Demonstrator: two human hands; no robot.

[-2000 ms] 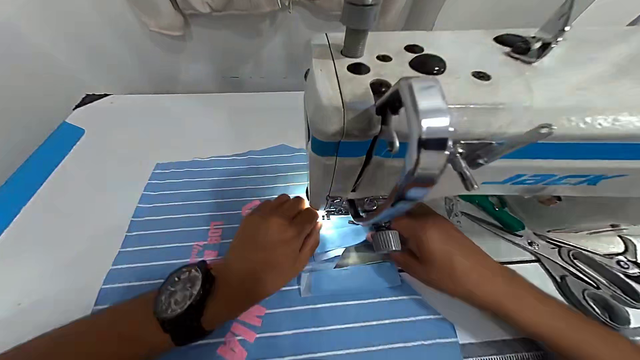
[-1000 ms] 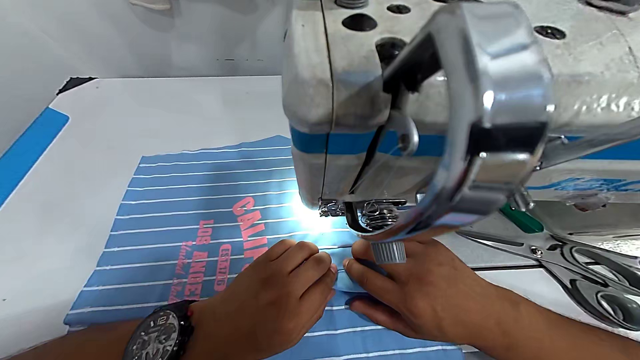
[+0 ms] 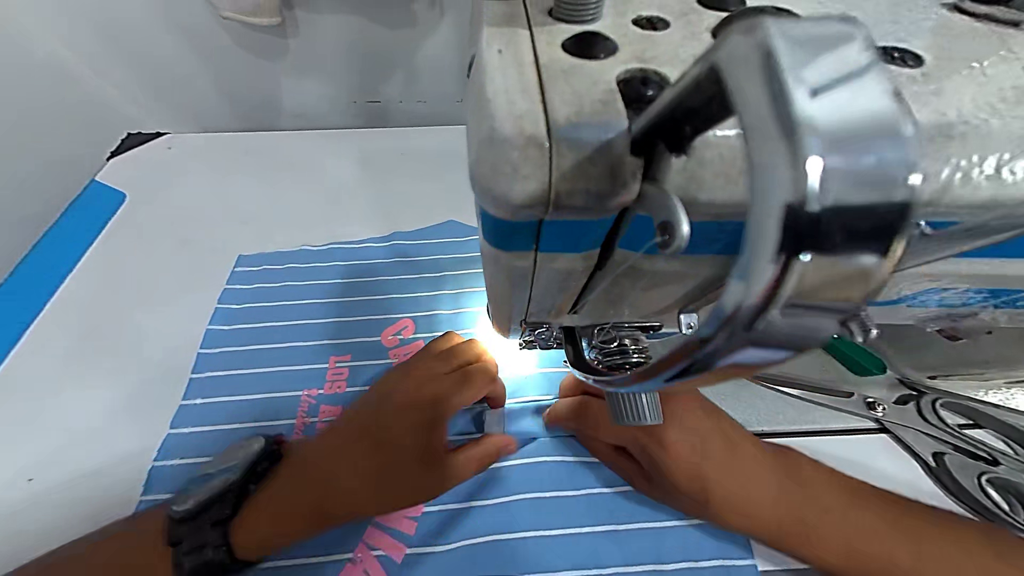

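A blue fabric panel with white stripes and pink print (image 3: 320,296) lies flat under the head of a Jack sewing machine (image 3: 512,144). Just in front of the lit needle area, my left hand (image 3: 424,424), with a black watch at the wrist, pinches a folded blue strip with a small whitish piece (image 3: 494,421) at its end. My right hand (image 3: 648,448) grips the same folded strip from the right, its fingertips partly hidden behind the machine's knurled thumb screw (image 3: 634,407). The needle and presser foot cannot be made out clearly.
Metal scissors (image 3: 920,424) lie at the right beside a green-handled tool (image 3: 854,356). The machine's chrome take-up guard (image 3: 832,184) juts out above my right hand. A blue strip (image 3: 60,256) runs along the white table's left edge, with a wall behind.
Both hands have moved from beside the needle area to in front of it, onto the folded strip. The view has moved closer to the machine.
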